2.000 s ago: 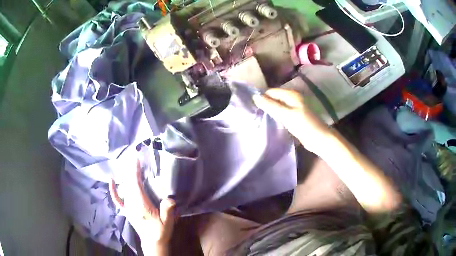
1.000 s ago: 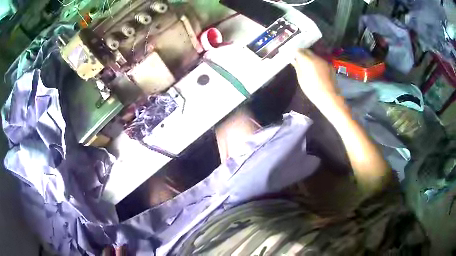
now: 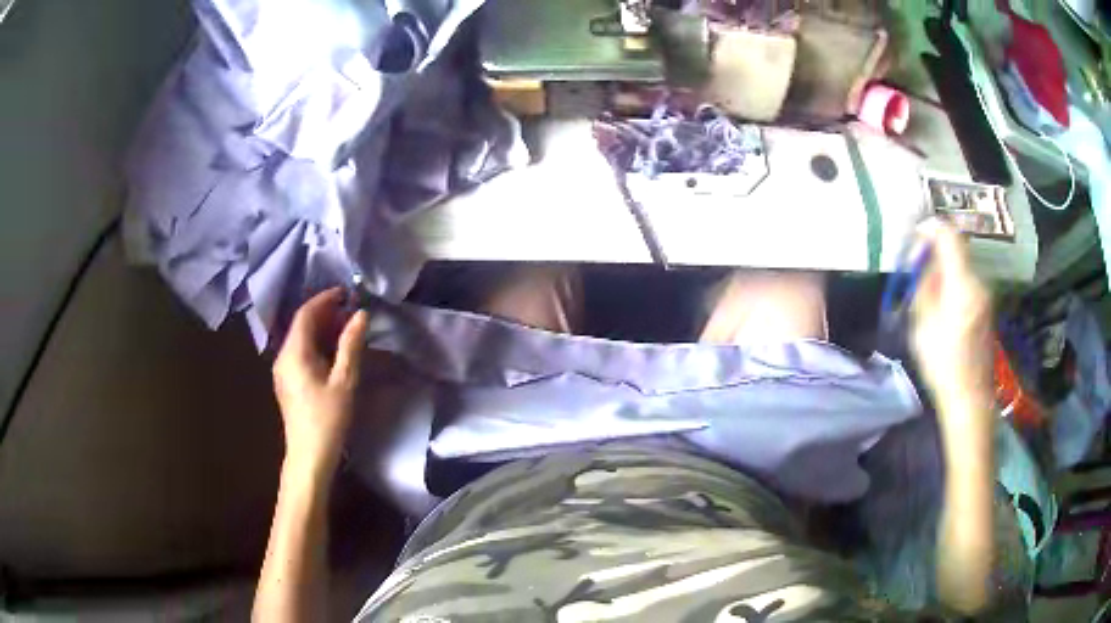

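A lavender cloth panel (image 3: pixel 560 359) lies across my lap, its upper edge running from my left hand toward the right. My left hand (image 3: pixel 319 365) pinches the cloth near its left corner, beside the heaped pile of the same cloth (image 3: pixel 274 183). My right hand (image 3: pixel 953 319) is blurred at the right, raised off the cloth near the table's right end. It holds a small blue thing (image 3: pixel 902 286), possibly thread snips; its shape is unclear.
The white machine table (image 3: pixel 524 219) crosses the view, with thread trimmings (image 3: pixel 682 144), a green band (image 3: pixel 867 201) and a pink-red cup or spool (image 3: pixel 883 108). The overlock machine's green-grey plate (image 3: pixel 567 43) is at the top. An orange-red box (image 3: pixel 1011 383) sits at the right.
My view has shifted left and down, so the machine is now at the top edge. My left hand has come into clear view holding cloth. My right hand now shows a blue thing.
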